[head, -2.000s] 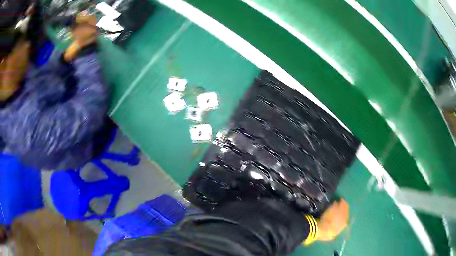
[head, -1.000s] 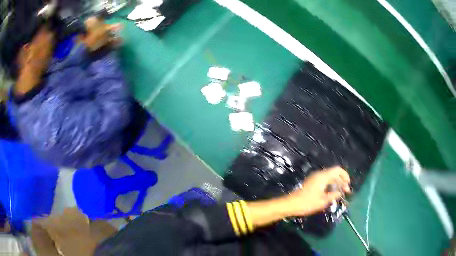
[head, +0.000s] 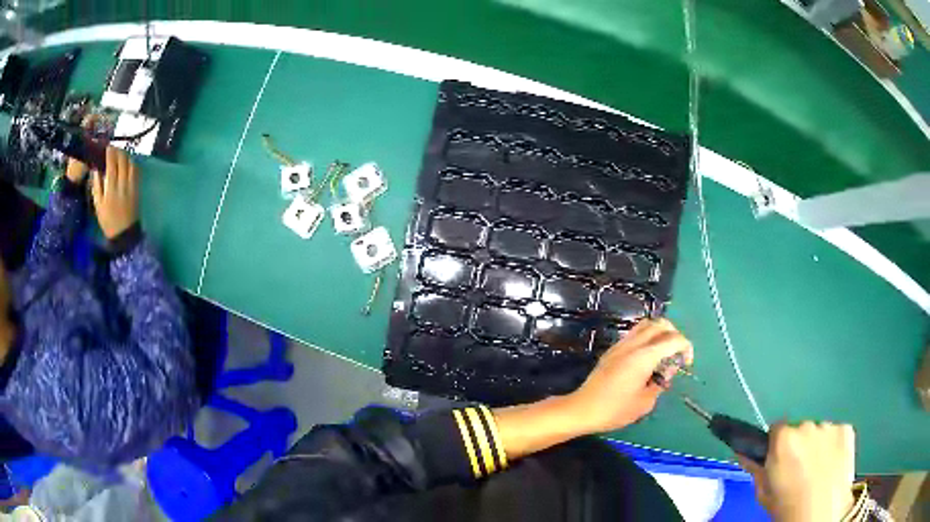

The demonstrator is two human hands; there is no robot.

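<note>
My left hand (head: 634,375) holds a small dark-and-metallic module (head: 668,369) over the near right corner of the black blister tray (head: 535,240). Fingers hide most of it. My right hand (head: 811,471), at the lower right, grips the black handle of a long-tipped hand tool (head: 736,434). Its tip points at the module, a little short of it. The tray's visible pockets look empty. Several pale square wired modules (head: 373,249) lie on the green mat left of the tray, with thin yellow and green wires.
A clear hose (head: 712,275) hangs down toward the tool. Another worker's hands (head: 114,192) are at a black box with pale top pieces (head: 153,97) at the left. A blue stool (head: 194,474) stands below the bench edge. A green shelf with white edging runs along the back.
The view has turned and steadied. My left hand was empty-looking over the tray's right edge, then held the module near the tool. My right hand has come into view with the tool handle.
</note>
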